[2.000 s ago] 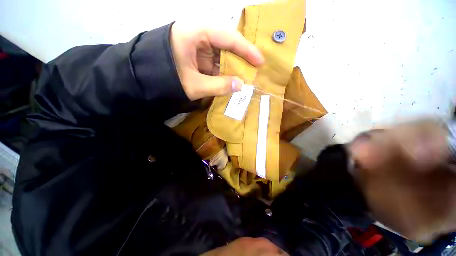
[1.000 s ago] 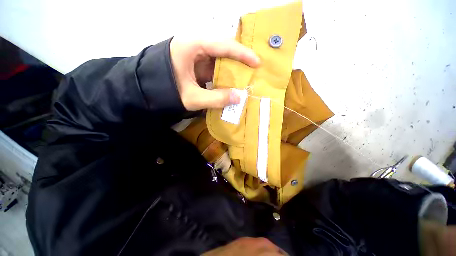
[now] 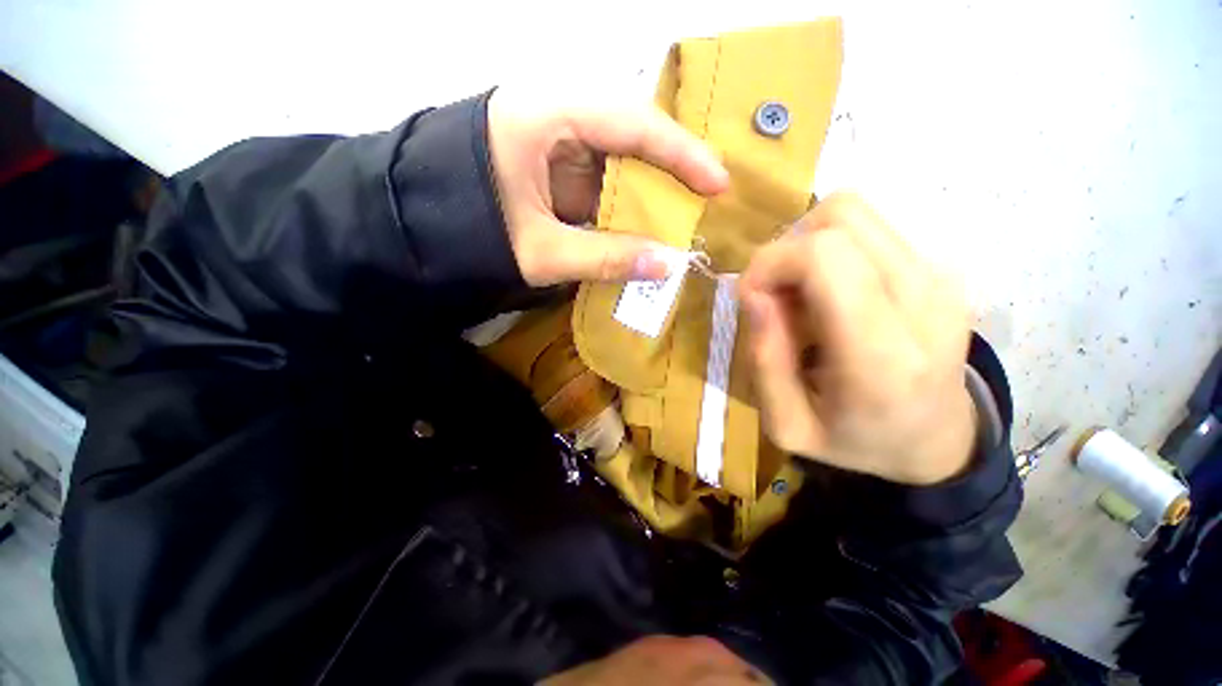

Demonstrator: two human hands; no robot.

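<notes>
The mustard-yellow garment (image 3: 757, 188) lies partly on the table, its flap raised in front of me. My left hand (image 3: 590, 194) pinches the flap, with the thumb on the small white label (image 3: 646, 306). A pale thread (image 3: 702, 260) loops at the label's upper corner, leading towards my right hand. My right hand (image 3: 864, 335) is just right of the label over the garment, thumb and forefinger pinched on the thread; any needle there cannot be made out. A long white strip (image 3: 717, 389) runs beside the label. A dark grey-blue button (image 3: 771, 118) sits above.
The white speckled table (image 3: 1059, 228) extends behind and right. A white thread spool (image 3: 1130, 476) lies at the right, with part of silvery scissors (image 3: 1039, 449) beside my right sleeve. Dark cloth lies at the right edge. A red object (image 3: 998, 650) shows below the table edge.
My right hand has come back from the lower right to the label. The long thread stretched to the right is now a short loop. My left hand keeps its hold, shifted slightly right with the flap.
</notes>
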